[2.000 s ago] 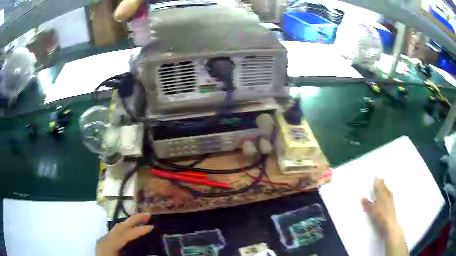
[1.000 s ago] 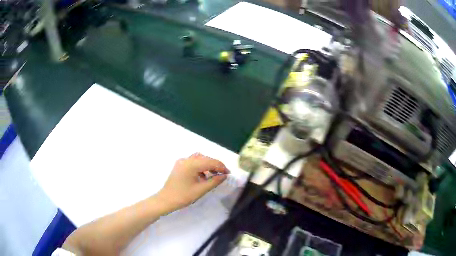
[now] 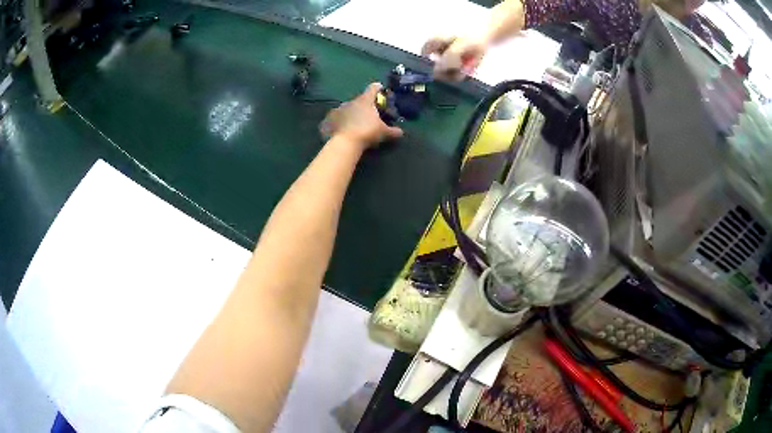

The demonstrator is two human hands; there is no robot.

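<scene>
My left hand [image 3: 360, 121] reaches over the dark green belt [image 3: 381, 203]. Its fingers and thumb are around a small black and yellow power adapter [image 3: 383, 103], which they partly hide. More small black adapter parts [image 3: 410, 84] lie just beyond my fingertips. My right hand is not in view.
Another person's hand [image 3: 457, 57] is close beyond the adapters. A large glass bulb [image 3: 546, 241] in a white holder, black cords, red test leads [image 3: 588, 382] and grey instruments [image 3: 690, 169] stand right. White sheets [image 3: 127, 279] lie left. Another small dark item [image 3: 300, 76] sits on the belt.
My left hand has moved from the white sheet out to the belt and closed around an adapter. Another person's hand has come in. The view has turned left since the oldest frame; my right hand has left it.
</scene>
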